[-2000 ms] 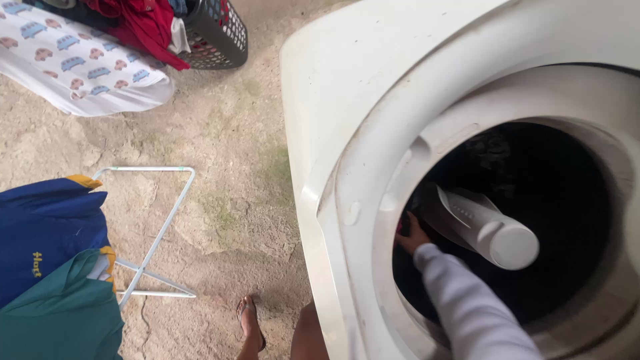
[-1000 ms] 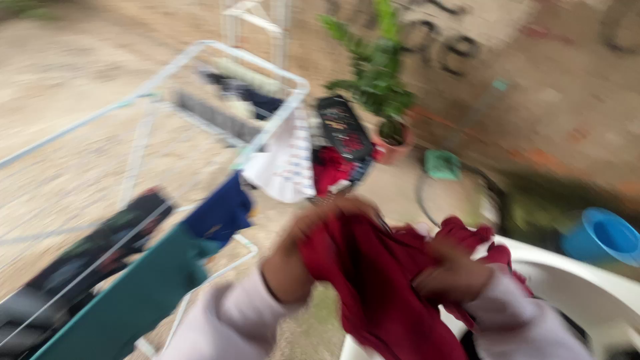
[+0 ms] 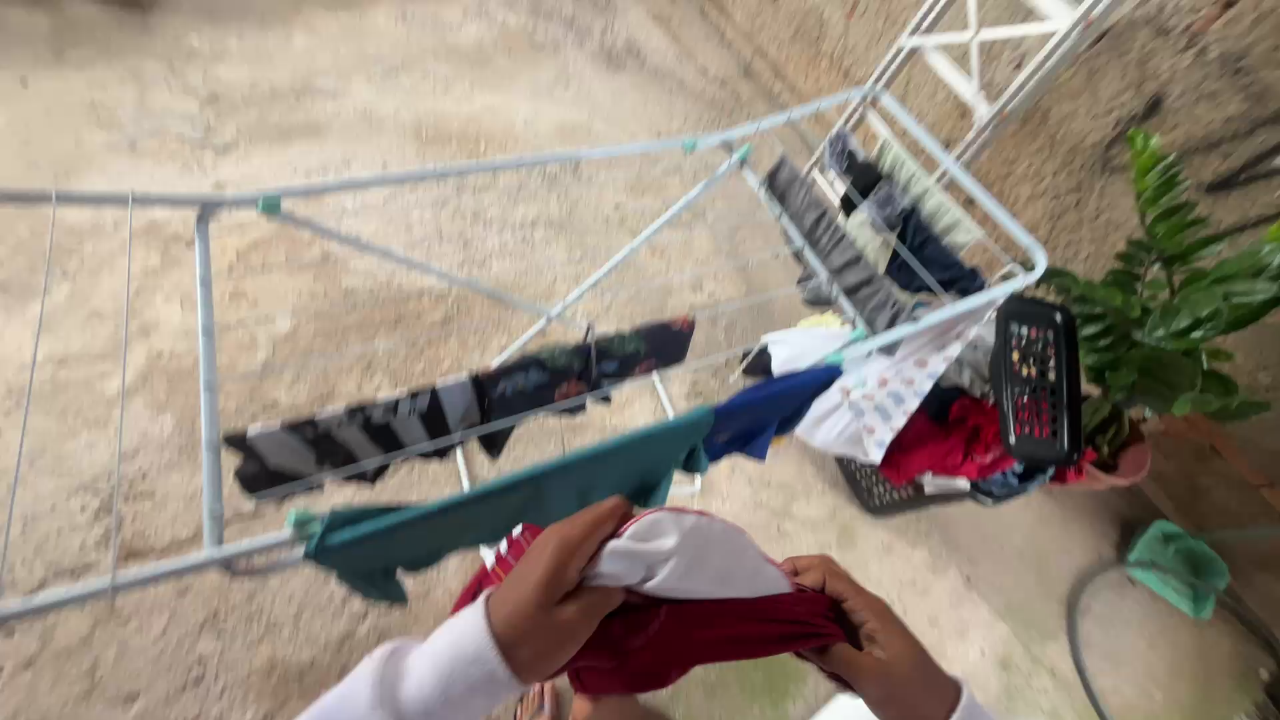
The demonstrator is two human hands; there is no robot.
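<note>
A dark red and white garment (image 3: 690, 630) is stretched between my two hands at the bottom centre. My left hand (image 3: 555, 590) grips its left part, thumb on top of the cloth. The right edge is gripped by my right hand (image 3: 870, 640). Just beyond the garment, a teal cloth (image 3: 520, 490) hangs over a wire of the metal drying rack (image 3: 560, 155). A blue cloth (image 3: 770, 410) hangs beside it, and dark patterned clothes (image 3: 460, 410) hang farther in on the rack.
Grey and dark clothes (image 3: 880, 240) hang at the rack's far end. Near it are a black basket (image 3: 1040, 380), red clothes (image 3: 950, 440) and a potted plant (image 3: 1190, 320). A hose (image 3: 1075, 630) and a green mesh-like item (image 3: 1178, 568) lie at the right. A white metal frame (image 3: 970, 60) stands behind.
Two seconds ago one hand was inside the washing machine's drum. The red garment shows in both hands one second ago and now shows a white part. The view has swung to the drying rack.
</note>
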